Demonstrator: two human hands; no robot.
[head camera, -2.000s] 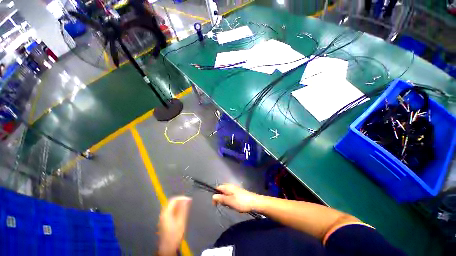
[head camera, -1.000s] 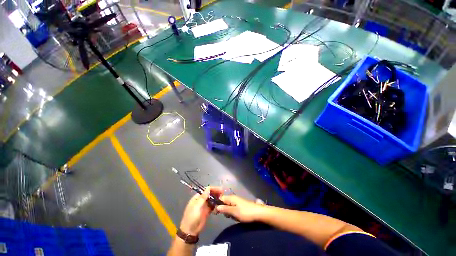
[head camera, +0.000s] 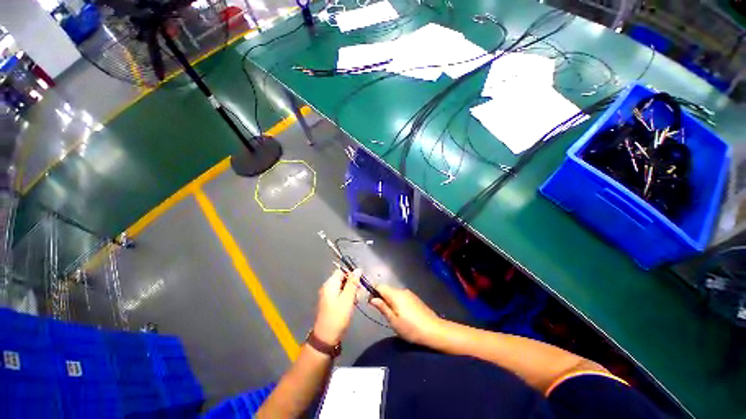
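A black cable (head camera: 364, 283) with thin strands and pale tips is held in the air in front of me, beside the bench. My left hand (head camera: 337, 301) pinches it near the tip end. My right hand (head camera: 401, 310) grips it just behind, to the right. A thin black strand loops below the hands. The cable tips point up and left; whether the cable is coiled is too small to tell. A blue bin (head camera: 626, 214) on the bench holds many black coils (head camera: 646, 155) with white and coppery ends.
The green bench (head camera: 523, 221) runs along my right, with long black cables and white paper sheets (head camera: 532, 102) on it. A blue stool (head camera: 378, 196) stands at its edge. A pedestal fan (head camera: 256, 155) stands ahead left. Stacked blue bins (head camera: 98, 368) are at lower left.
My left hand has come in from the left and joined my right hand at the cable. Both hands are now slightly higher and further right than one second ago.
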